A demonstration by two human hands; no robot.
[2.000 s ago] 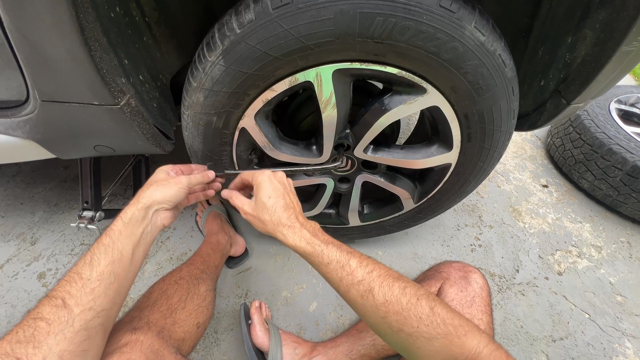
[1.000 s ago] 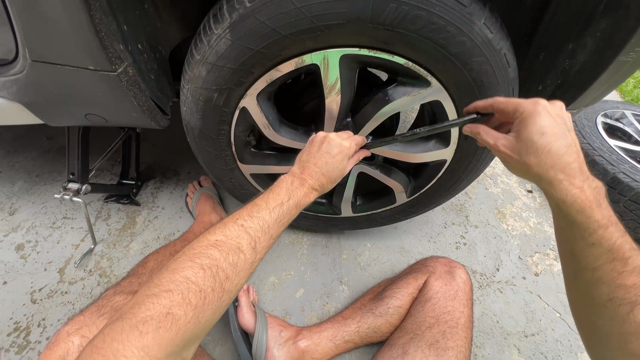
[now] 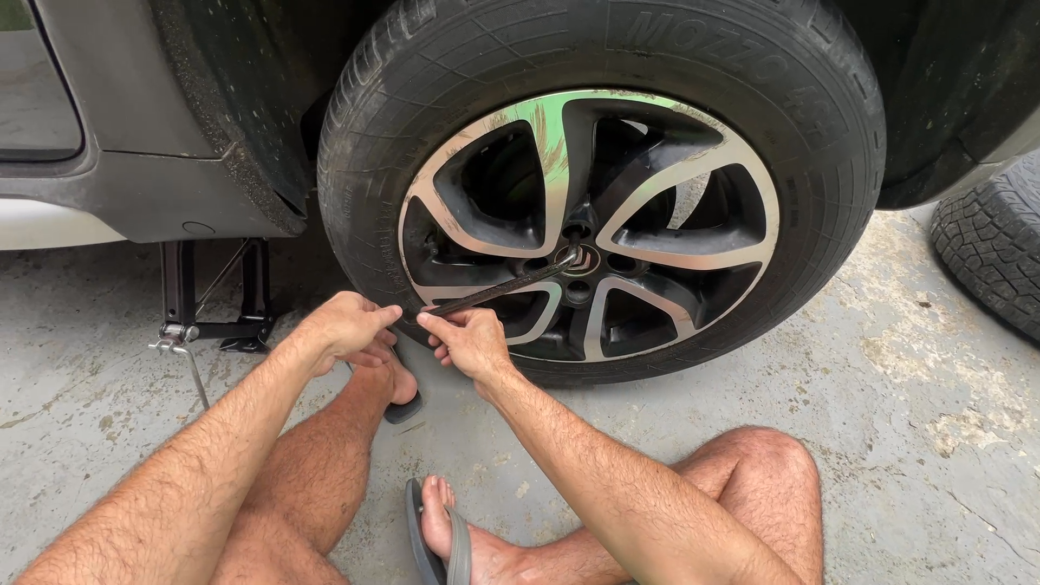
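Note:
A black L-shaped lug wrench [image 3: 508, 287] reaches from the hub of the alloy wheel [image 3: 685, 171] down to the left. Its bent end sits at the upper lug hole, just above the round center cap [image 3: 580, 261]. My right hand [image 3: 467, 337] pinches the wrench's free end between thumb and fingers, near the tire's lower left edge. Close beside it on the left is my left hand [image 3: 349, 329], fingers partly spread, with nothing seen in it. The black tire [image 3: 366, 187] surrounds the wheel, whose top spoke is scraped.
A black scissor jack [image 3: 179, 284] with a metal crank handle [image 3: 195, 378] stands under the car's sill [image 3: 154, 195] at left. Another tire [image 3: 995, 244] lies on the concrete floor [image 3: 918, 406] at right. My legs and sandaled feet [image 3: 439, 528] are below the wheel.
The wrench's free end has swung from the wheel's right side to its lower left. My right hand has come left with it; my left hand has left the hub and moved left.

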